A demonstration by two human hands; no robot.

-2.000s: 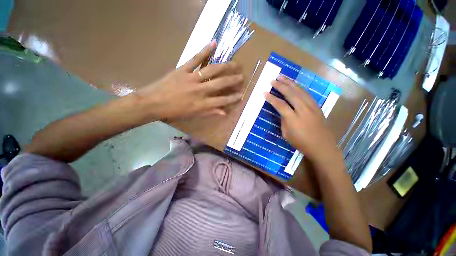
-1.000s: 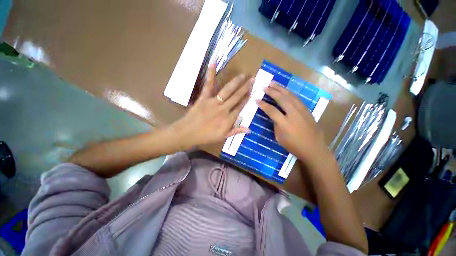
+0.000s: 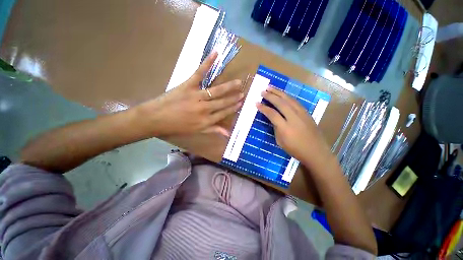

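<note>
A bright blue solar cell panel [image 3: 264, 147] lies on the brown tabletop in front of me, with a white strip [image 3: 246, 122] along its left side and another white strip [image 3: 320, 111] on its right side. My right hand [image 3: 292, 122] lies on the panel, fingertips at the upper part of the left strip; whether it grips anything I cannot tell. My left hand [image 3: 205, 104] is left of the panel, palm down with fingers spread, beside a thin silvery wire [image 3: 247, 81]. Its index finger reaches the lower end of the left ribbon bundle [image 3: 223, 51].
A white bar [image 3: 190, 51] lies left of the left bundle. Another ribbon bundle [image 3: 363, 134] and white bar [image 3: 376, 152] lie at right. Dark navy cell stacks [image 3: 369, 38] sit on a grey sheet behind. A yellow patch [image 3: 404, 181], a grey cylinder [image 3: 447, 109] and coloured handles [image 3: 452, 238] are far right.
My left hand has moved left from the panel's left strip, where it was a second ago, onto the tabletop beside it. My right hand stays on the panel. The view has shifted slightly.
</note>
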